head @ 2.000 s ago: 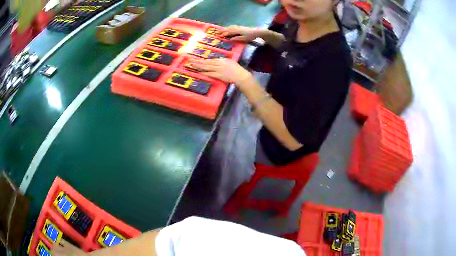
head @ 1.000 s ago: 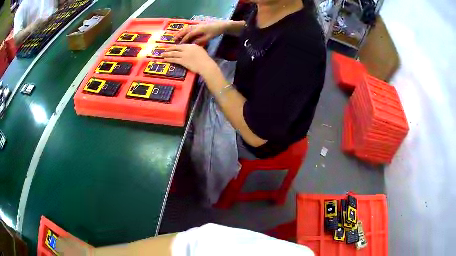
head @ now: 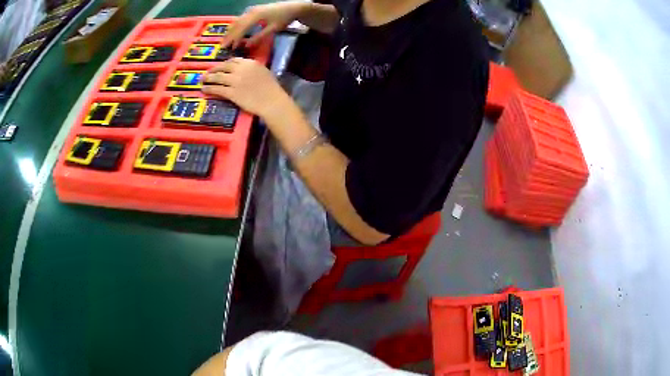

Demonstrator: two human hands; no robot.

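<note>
Neither of my hands is in the picture; only my light sleeve (head: 294,356) and a bit of forearm show at the bottom edge. The nearest work is a red phone tray (head: 147,192) on the green bench at upper left. It holds two rows of mobile phones, front up, with yellow surrounds and black keypads. The near phone (head: 175,157) has a dark screen; a few beyond it have lit screens. A neighbouring worker's hands (head: 242,84) rest on phones in the right row.
The neighbouring worker in black (head: 419,110) sits on a red stool (head: 367,268). Stacked red trays (head: 540,161) stand on the floor at right. A red tray (head: 547,323) at lower right holds several loose phones. A cardboard box (head: 92,37) is at upper left.
The view has shifted, so the neighbour's tray sits further left and lower. The tray of phones at lower left and my hand over it have left the picture. More screens are lit in the neighbour's tray.
</note>
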